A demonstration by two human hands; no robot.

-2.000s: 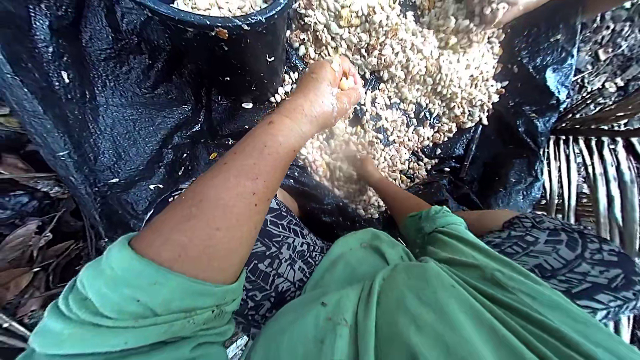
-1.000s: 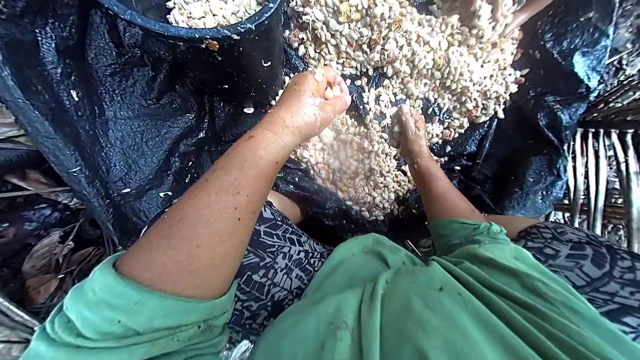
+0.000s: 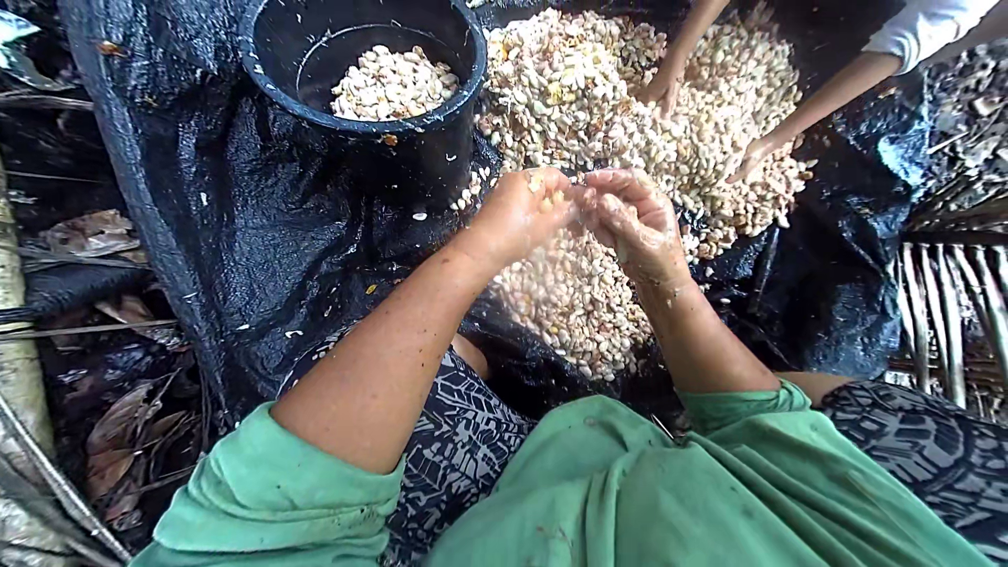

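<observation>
Wet pale beans, apparently cacao, form a large heap (image 3: pixel 583 102) with a smaller pile (image 3: pixel 579 303) nearer my knees. Above the smaller pile, my left hand (image 3: pixel 531 211) is curled around a few yellowish-white beans, seen by its thumb and fingers. My right hand (image 3: pixel 636 224) meets it at the fingertips, its fingers bent and wet with pulp; whether it pinches anything is hidden. A black plastic bucket (image 3: pixel 366 130) stands to the left of the heap, with more pale beans (image 3: pixel 394 83) on its bottom.
Black plastic sheeting (image 3: pixel 260 228) lies under the beans and bucket. Another person's two hands (image 3: pixel 665 88) reach into the heap from the upper right. Dry leaves (image 3: pixel 110 441) and sticks lie left; a slatted rack of sticks (image 3: pixel 945 315) is at the right.
My right hand has risen from the beans to meet my left hand, which stays curled. The view has shifted, showing more of the bucket and the other person's arms.
</observation>
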